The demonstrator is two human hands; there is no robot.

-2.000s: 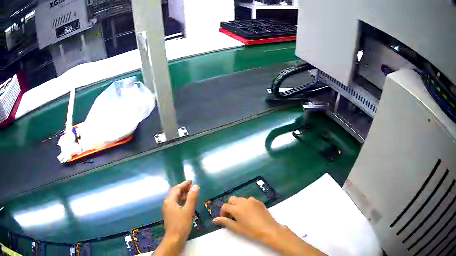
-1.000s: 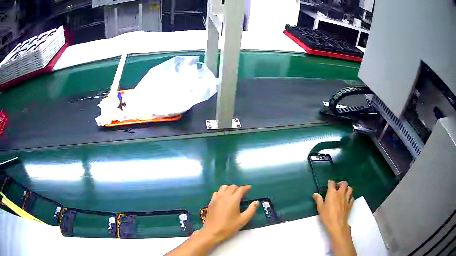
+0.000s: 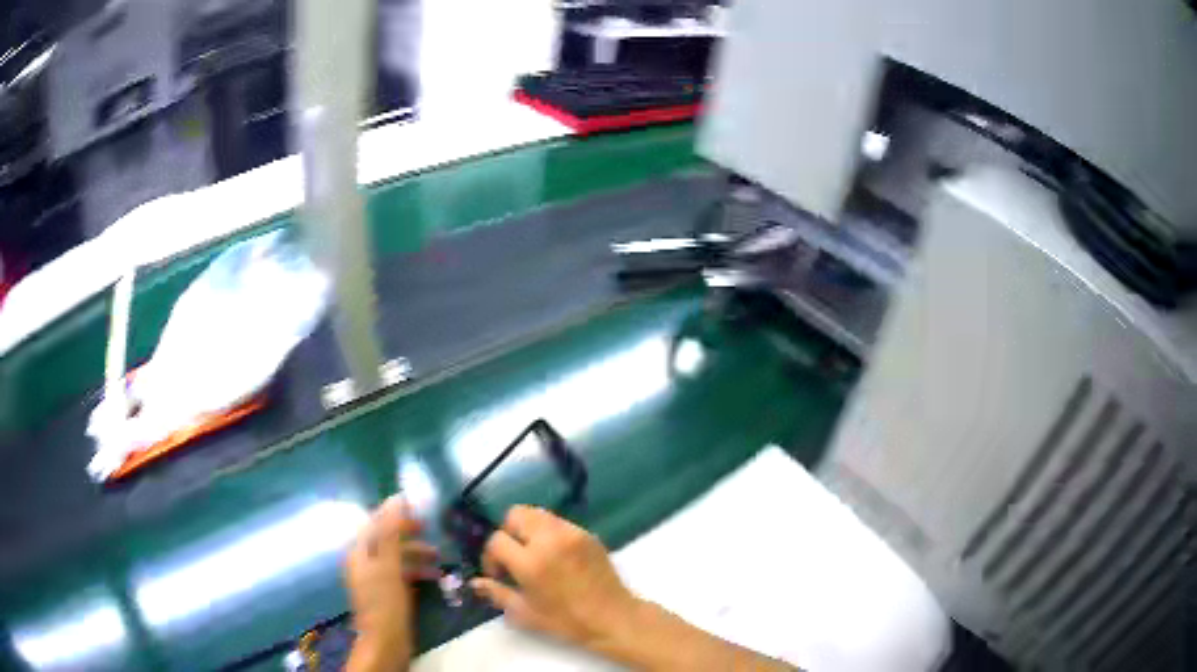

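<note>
A black phone frame (image 3: 570,467) with an open window is in front of my hands over the green belt. Its dark end points toward me. My right hand (image 3: 558,578) is at that dark end, fingers curled and fingertips by its edge; blur hides whether they grip it. My left hand (image 3: 383,578) is left of the frame, its fingers apart, with nothing seen in it. A small silver patch (image 3: 453,586) shows between the hands. Part of another frame (image 3: 311,649) shows at the bottom left, partly hidden by my left hand.
The green belt (image 3: 630,492) has bright reflections. White padding (image 3: 801,565) lies along its near edge. An off-white slotted machine (image 3: 971,381) stands right. Beyond are a grey post (image 3: 344,263), a clear bag (image 3: 236,328) on an orange tray (image 3: 197,436), and black trays on red (image 3: 617,99).
The view has swung right. The frame that lay at the far right by my right hand now appears to be between my hands. My hands are closer together.
</note>
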